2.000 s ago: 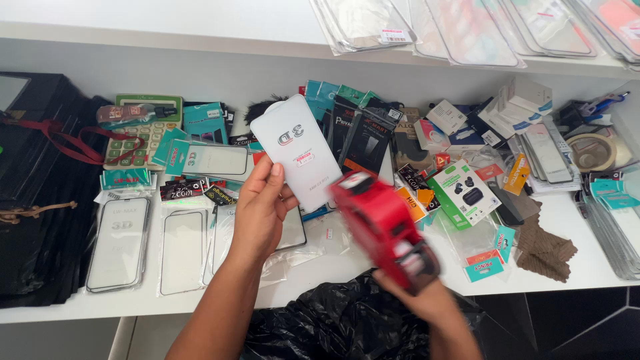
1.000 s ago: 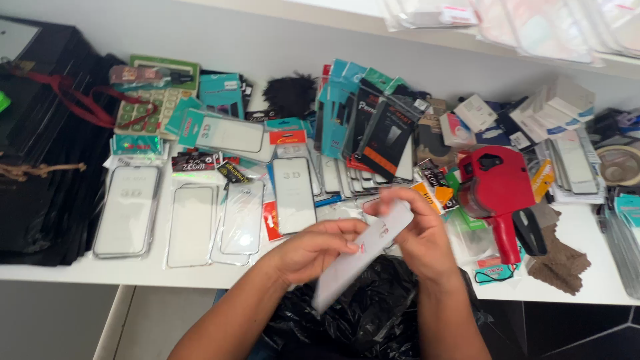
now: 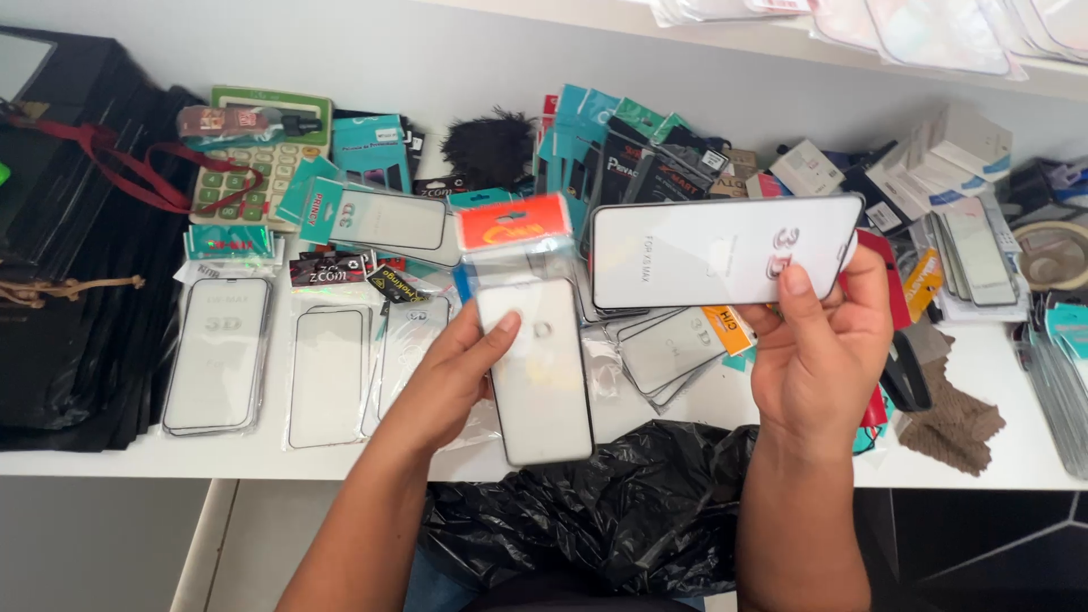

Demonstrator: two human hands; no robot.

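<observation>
My left hand [image 3: 463,365] grips a bagged phone screen protector [image 3: 544,382] with an orange header card, held upright near the middle. In my right hand [image 3: 816,340] is another screen protector [image 3: 680,255], black-edged with printed writing, turned sideways; the thumb lies on its right end. Its left end is close to the orange header. Behind my right hand, the red price label gun [image 3: 894,285] is mostly hidden. More bagged screen protectors [image 3: 219,353] lie in groups to the left of my left hand.
A black plastic bag [image 3: 595,510] lies below my hands. Behind them are packaged protectors [image 3: 654,166], a green calculator [image 3: 229,183] and white boxes [image 3: 952,153]. Black folded bags [image 3: 76,255] stand at left; a brown cloth [image 3: 952,416] and tape roll [image 3: 1054,255] are at right.
My left hand now holds the bagged protector with the orange header, which lay on the counter a second ago. The unbagged one, earlier between both hands, is now in my right hand only.
</observation>
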